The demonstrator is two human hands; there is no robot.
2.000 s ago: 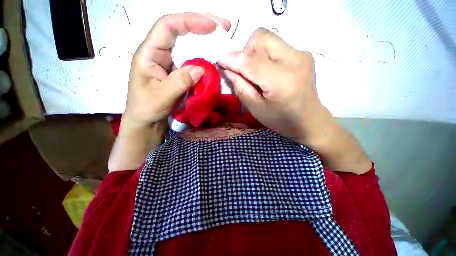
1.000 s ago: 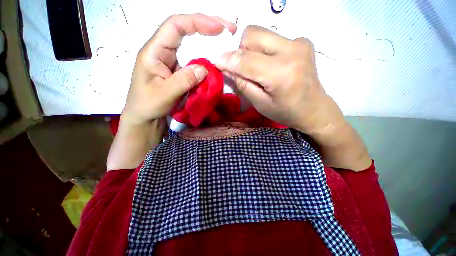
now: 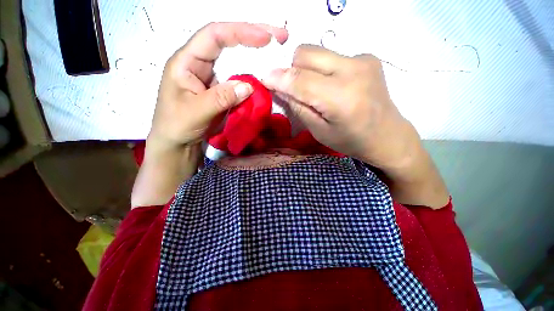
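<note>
A red plush piece (image 3: 249, 121) is bunched at the near edge of the table. My left hand (image 3: 197, 85) grips it, thumb on top, with the index finger curved out above it. A white pompom seems to lie inside that curve, hard to tell from the white cloth. My right hand (image 3: 343, 97) is at the right side of the red piece, thumb and index finger pinched together at its edge. What the right fingertips hold is too small to see. A white patch (image 3: 214, 152) shows at the red piece's lower left.
A black smartphone (image 3: 82, 36) lies at the upper left of the white-covered table (image 3: 461, 109). A small metal object (image 3: 336, 6) is at the top edge. Loose thread lies on the cloth at right. A brown-edged box (image 3: 27, 91) stands at far left.
The right hand has shifted slightly right and down against the red piece's edge. The left index finger has lowered a little. The left hand's grip stays the same.
</note>
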